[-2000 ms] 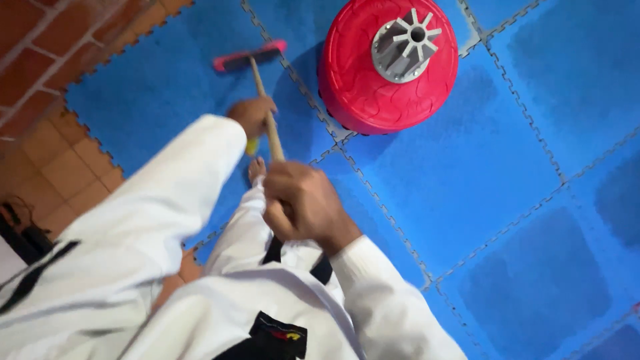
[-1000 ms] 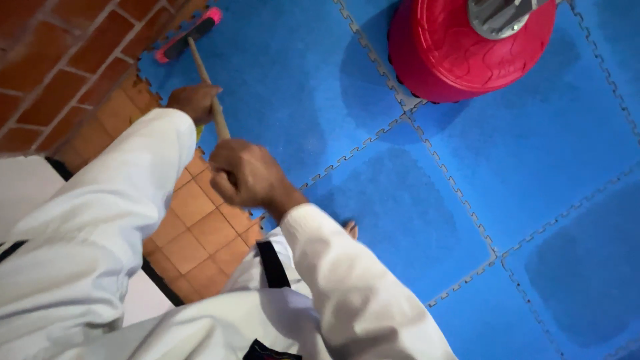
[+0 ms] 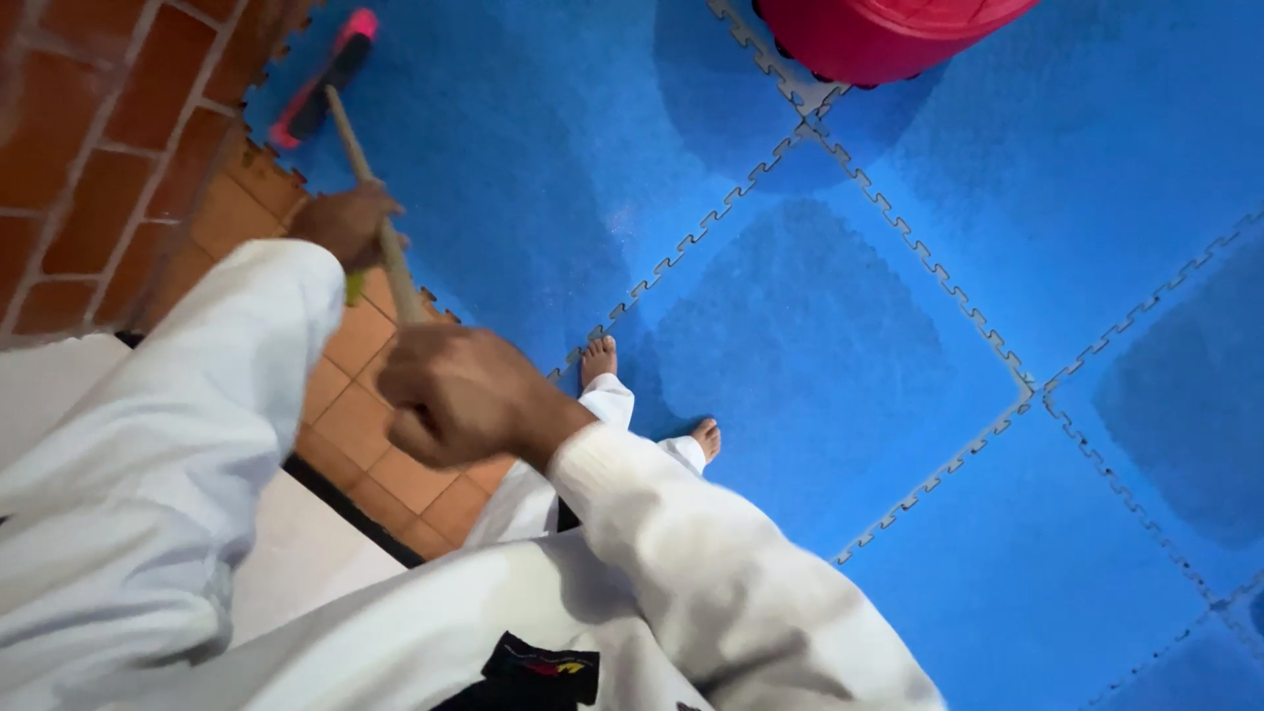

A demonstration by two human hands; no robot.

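A wooden broom handle (image 3: 357, 148) slants from my hands up to a pink and black broom head (image 3: 326, 79), which lies over the blue foam mat near its toothed edge. My left hand (image 3: 346, 225) grips the shaft partway down, nearer the broom head. Around the upper end of the shaft my right hand (image 3: 469, 395) is closed, nearer to the camera. Both arms wear white sleeves. Something yellow-green shows just below my left hand; what it is, I cannot tell.
Interlocking blue foam mats (image 3: 810, 316) cover the floor, with my bare feet on them. A red round plastic base (image 3: 889, 39) stands at the top. Orange floor tiles (image 3: 395, 464) and a brick wall (image 3: 109, 118) lie at the left, beside a white surface (image 3: 306, 563).
The view has shifted, and the red base now sits at the top edge. Both hands have stayed on the broom handle. Two bare feet now show clearly on the mat.
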